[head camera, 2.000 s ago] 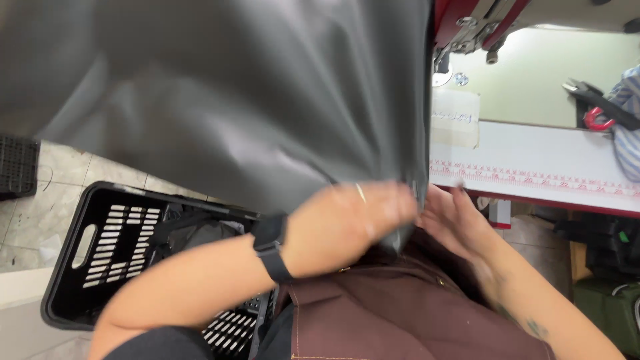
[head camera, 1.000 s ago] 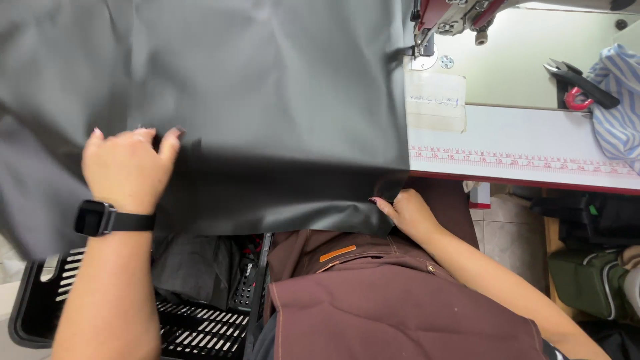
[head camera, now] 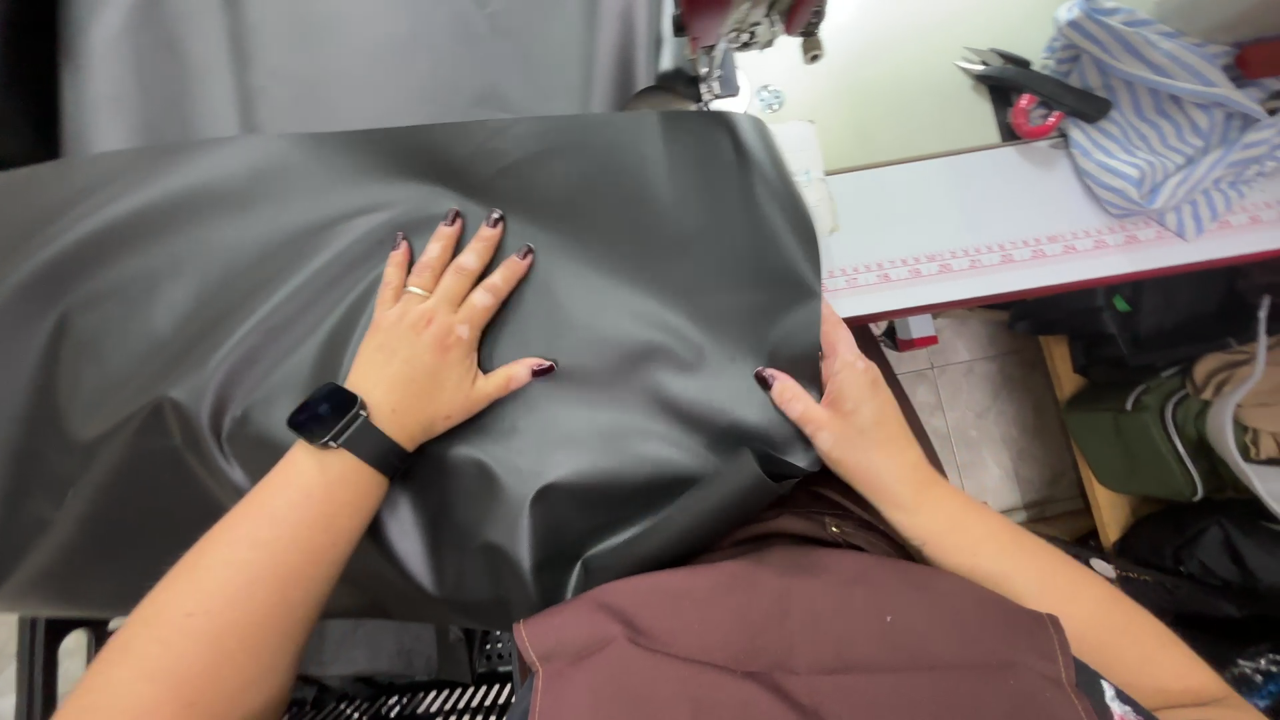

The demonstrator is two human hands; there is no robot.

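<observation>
A large sheet of dark grey, leather-like material (head camera: 640, 260) spreads over the sewing table's front and my lap. On top of it, left of the middle, my left hand (head camera: 440, 335) lies flat with its fingers spread. At the sheet's right edge my right hand (head camera: 850, 400) grips the border, thumb on top and the fingers mostly hidden beneath. The needle and presser foot of a red sewing machine (head camera: 718, 75) stand just beyond the far edge of the sheet. Whether the foot touches any material cannot be told.
Thread snips (head camera: 1040, 85) and a blue-and-white striped cloth (head camera: 1160, 120) lie at the table's back right, beyond a printed ruler (head camera: 1000, 245) along the front edge. A black plastic crate (head camera: 440, 700) is below at the lower left. A green bag (head camera: 1135, 435) sits on the right, below table height.
The sheet's far edge now shows in front of the needle. My left hand, at the left on the sheet a second ago, lies flat nearer its middle. My right hand is still at the right edge.
</observation>
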